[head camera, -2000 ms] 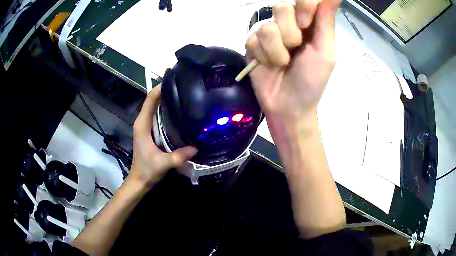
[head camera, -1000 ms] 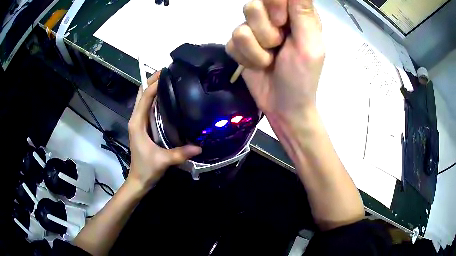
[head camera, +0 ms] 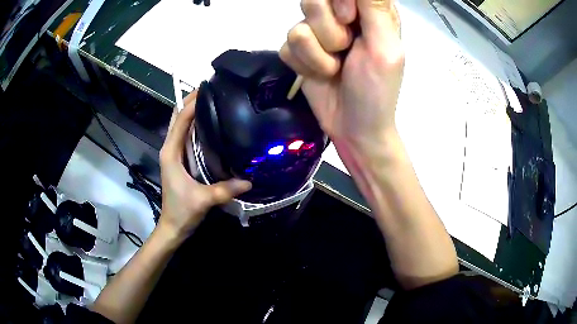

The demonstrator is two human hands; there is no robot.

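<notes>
A PTZ security camera with a glossy black rounded head and white body is held over the lap at the bench edge. Blue-white and red lights show on its head. My left hand grips its left side and lower rim, thumb on the front. My right hand is a fist above its upper right side, partly cut off by the top edge. A short pale stick sticks out below this fist, its tip at a recess in the black head. The rest of the stick is hidden.
Several black-and-white cameras stand at the lower left, with black cables beside them. A large white sheet covers the green bench mat. A black mat is at the right. A screen shows at the top right.
My right hand and the stick have moved left and slightly up. The camera has shifted slightly left and up with my left hand still gripping it.
</notes>
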